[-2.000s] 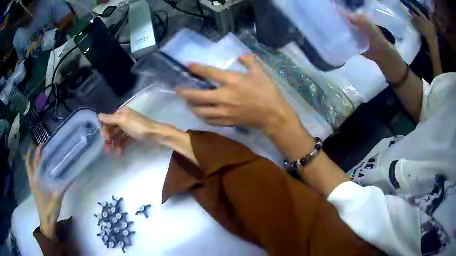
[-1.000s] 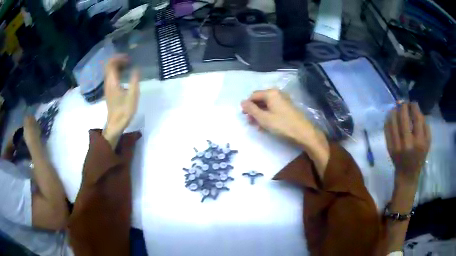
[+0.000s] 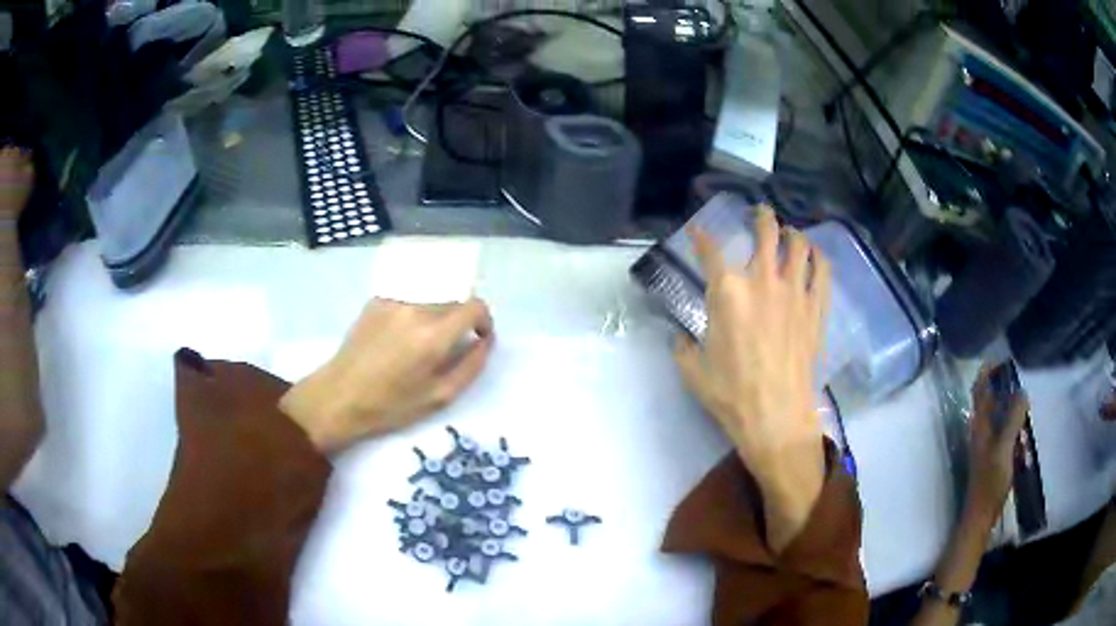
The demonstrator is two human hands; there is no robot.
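Note:
My right hand lies over a translucent oblong housing unit with a dark ribbed side, fingers spread on its top and thumb at its near side. A second translucent unit sits right behind that hand. My left hand is at centre left, its fingers curled together. A white rectangular piece shows just behind its fingers; whether the hand holds it is unclear. Small three-armed fittings lie in a pile on the white mat, with one fitting apart to the right.
Another unit stands at the back left. A perforated strip, dark cups, a black block and a white box line the back. A neighbour's hand holds a dark item at right; another person's arm is at left.
My left hand has come from the back left to the centre and curled. My right hand has moved right onto a housing unit. The neighbour's hand at right has moved lower. The view has shifted.

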